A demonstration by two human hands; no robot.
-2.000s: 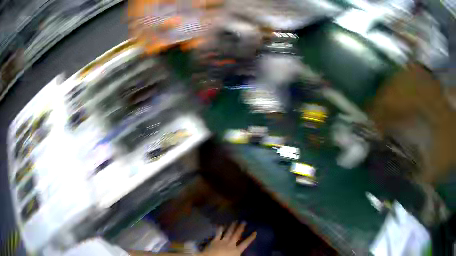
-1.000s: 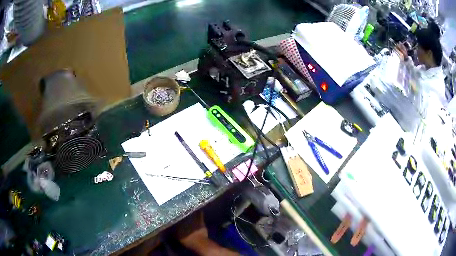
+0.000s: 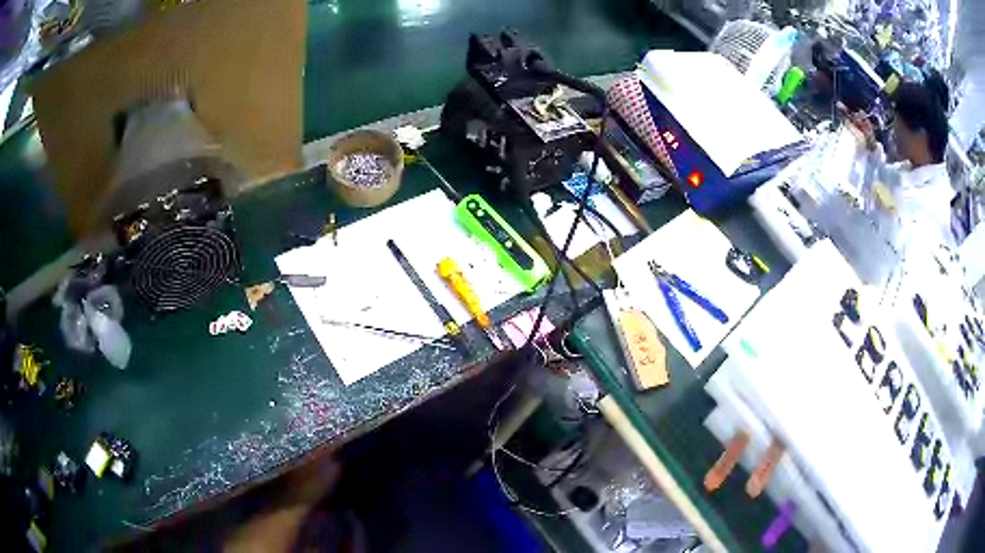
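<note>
Neither of my hands can be made out; a blurred brown shape under the bench edge at the bottom may be part of an arm or leg. Nearest in front lies a white paper sheet. On it are a yellow-orange screwdriver, a thin dark pen-like tool, thin metal tweezers and a bright green flat tool. A short grey blade-like tool lies at the sheet's left edge. Blue-handled side cutters lie on another white sheet. An opened watch body is at the lower left.
A round-grilled black fan stands left, near a round tub. A black device and a blue box with red lights stand at the back. A white tray holds rows of black watches at right. A person is at upper right.
The view has swung from the white trays and watch parts to the tool sheets, then shifted slightly, showing more of the lower left. The tools on the sheets have not visibly moved.
</note>
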